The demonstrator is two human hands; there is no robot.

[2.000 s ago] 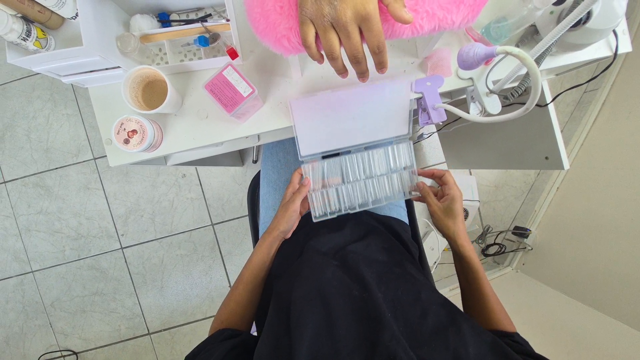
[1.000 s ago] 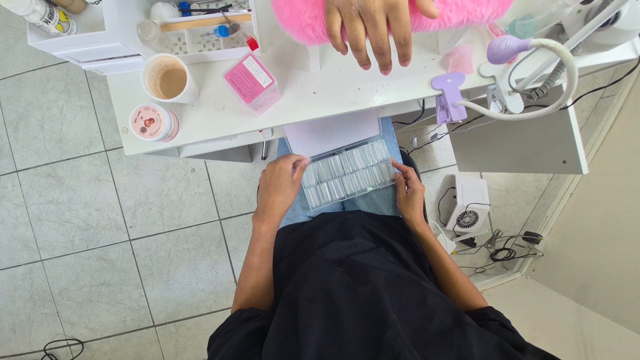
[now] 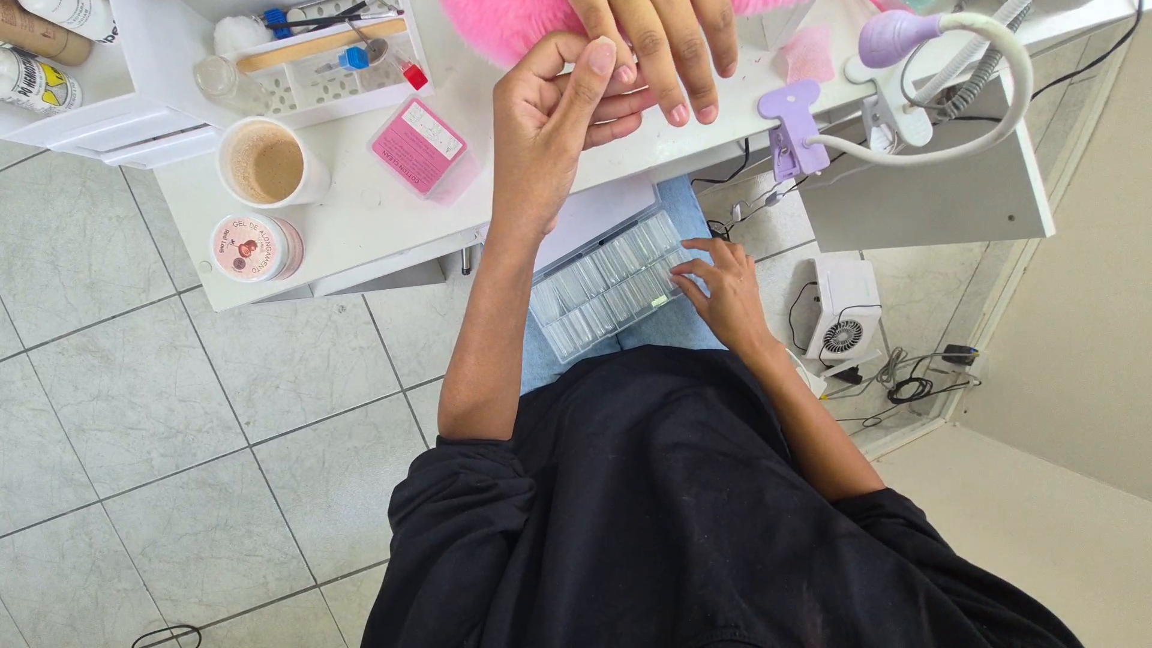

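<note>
My left hand (image 3: 562,126) is raised over the desk's front edge and grips a finger of another person's hand (image 3: 670,54), which rests on a pink fluffy cushion (image 3: 504,27). Below, a clear plastic case of nail tips (image 3: 607,283) lies open on my lap, its lid (image 3: 594,216) reaching under the desk edge. The case is divided into small compartments in two rows. My right hand (image 3: 724,292) is at the right end of the case, fingertips over its edge compartments; whether they pinch a nail tip cannot be seen.
On the white desk (image 3: 360,216) are a cup (image 3: 272,164), a gel jar (image 3: 256,247), a pink box (image 3: 418,148) and an organizer tray (image 3: 333,67). A lilac clamp (image 3: 794,130) with a flexible arm holds the right edge. A white fan device (image 3: 843,310) and cables lie on the floor.
My left hand has left the case and moved up to the other person's finger. The case has come down from the desk edge to my lap, and my right hand remains beside it.
</note>
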